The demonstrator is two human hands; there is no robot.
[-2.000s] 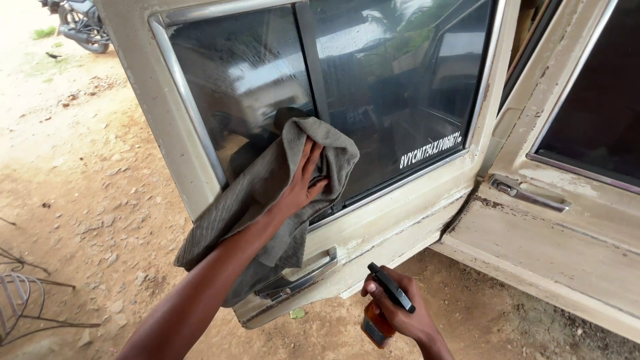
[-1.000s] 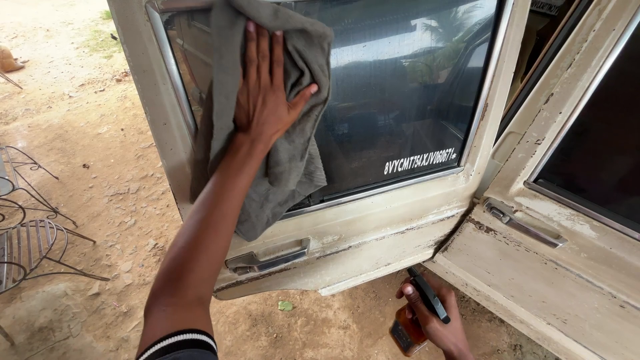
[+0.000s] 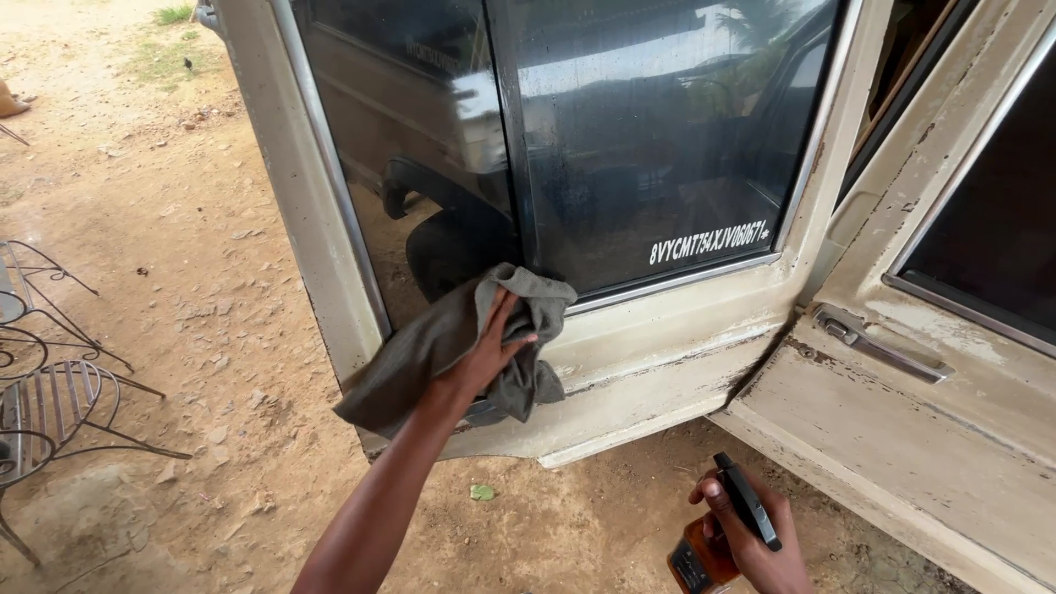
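Note:
My left hand (image 3: pixel 495 346) presses a grey cloth (image 3: pixel 429 363) against the lower edge of the dark window glass (image 3: pixel 660 148) in an open, cream-painted vehicle door (image 3: pixel 660 330). The cloth drapes down to the left over the door panel and hides most of that door's handle. White characters are marked on the lower right of the glass. Below the door, my right hand (image 3: pixel 755 528) grips a spray bottle (image 3: pixel 701 553) with a black trigger head and amber liquid, held tilted over the ground.
Wrought-metal chairs (image 3: pixel 62 404) stand on the dirt ground (image 3: pixel 206 346) at the left. A second door with a chrome handle (image 3: pixel 883 342) is at the right, its paint worn. A green leaf (image 3: pixel 482 492) lies below the open door.
My left hand and the cloth have moved down from the upper left of the window to its lower edge, uncovering the left pane. My right hand still holds the spray bottle low.

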